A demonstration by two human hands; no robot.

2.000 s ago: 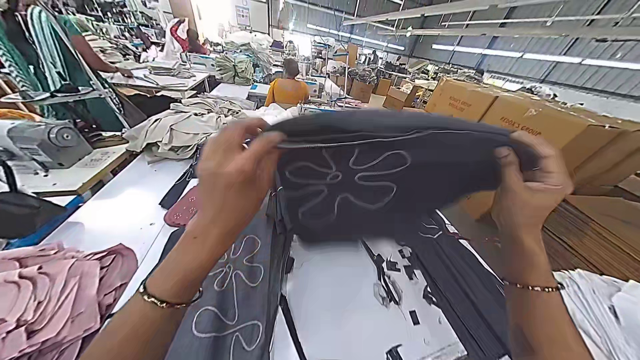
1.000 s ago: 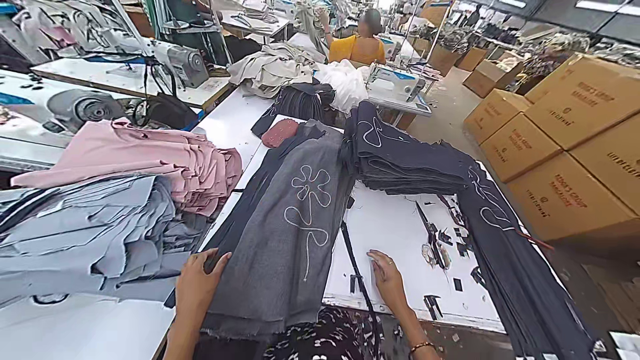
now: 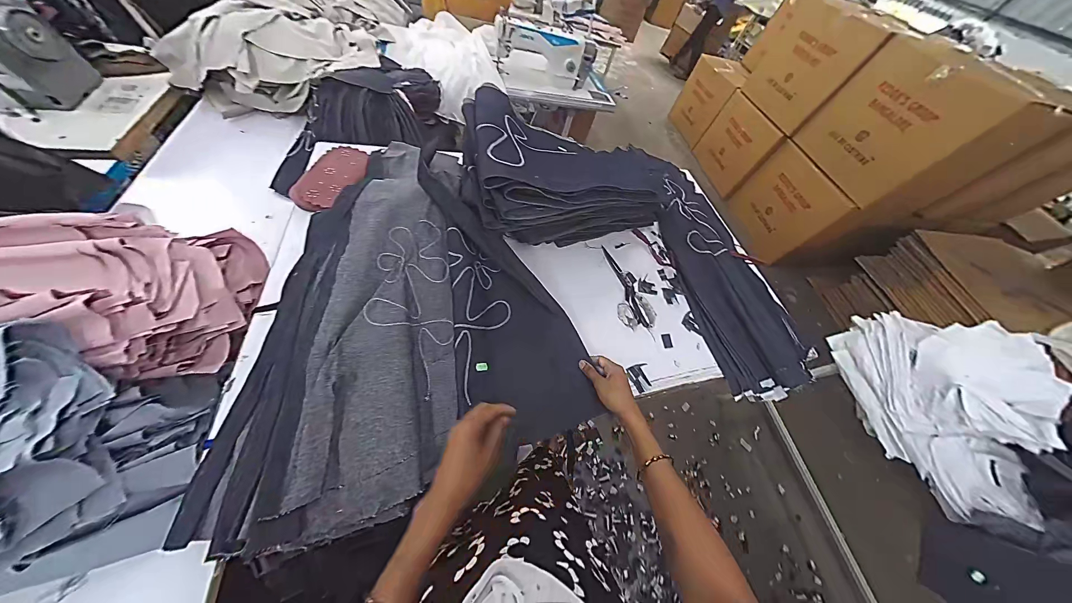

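My right hand (image 3: 608, 383) pinches the lower right edge of a dark navy fabric panel (image 3: 536, 360) with a white flower outline and a small green sticker. My left hand (image 3: 481, 427), its fingers curled, is at the panel's lower left edge; whether it grips the cloth cannot be told. The panel lies partly over a stack of grey fabric panels (image 3: 360, 335) with similar stitched flowers. Behind stands a folded pile of dark panels (image 3: 569, 193). Scissors (image 3: 624, 276) lie among dark scraps to the right, and more dark panels (image 3: 729, 293) hang over the table's right edge.
Pink fabric pieces (image 3: 126, 293) and grey-blue pieces (image 3: 75, 444) lie at left. A maroon patterned piece (image 3: 331, 177) sits behind the grey stack. A sewing machine (image 3: 544, 50) stands beyond. Cardboard boxes (image 3: 888, 117) and white fabric pieces (image 3: 955, 402) are on the right.
A dark panel now lies over the right part of the grey stack, where one second ago the grey flower panel's right side showed uncovered. My right hand, apart from cloth then, now holds its edge.
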